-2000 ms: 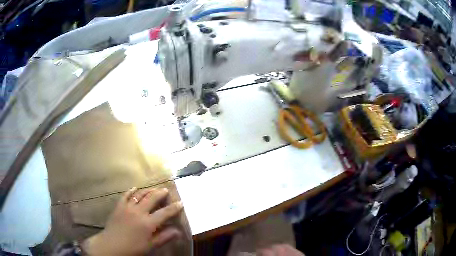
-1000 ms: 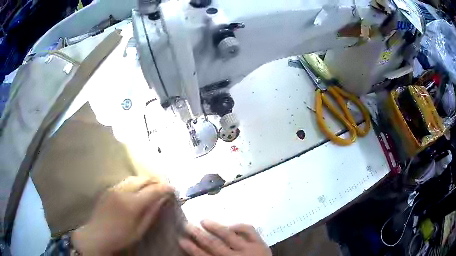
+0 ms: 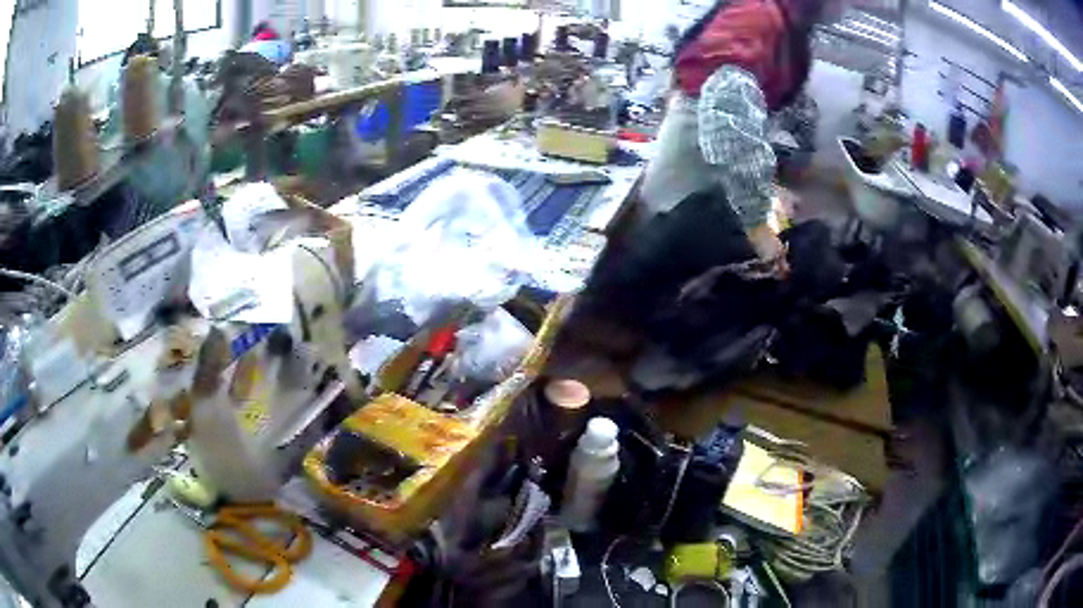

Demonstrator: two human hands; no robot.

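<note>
Neither of my hands is in the picture, and the brown cloth panel is out of view. Nearest in front of me, the orange-handled scissors [image 3: 255, 546] lie on the white machine bed [image 3: 131, 558] at the lower left. The white sewing machine [image 3: 71, 445] shows only in part at the left edge, blurred. A yellow taped tray [image 3: 398, 457] holding dark small items stands right of the scissors.
Clear plastic [image 3: 457, 238] lies on a table behind the tray. A white bottle [image 3: 590, 473], a yellow pad [image 3: 764, 487] and coiled cable [image 3: 837, 523] are at the lower right. A person in a checked sleeve [image 3: 736, 137] bends over dark cloth [image 3: 701, 297].
The view has swung up and to the right. Both hands, the brown panel and the needle area have left the picture; the scissors and tray now show lower left, and another person is visible.
</note>
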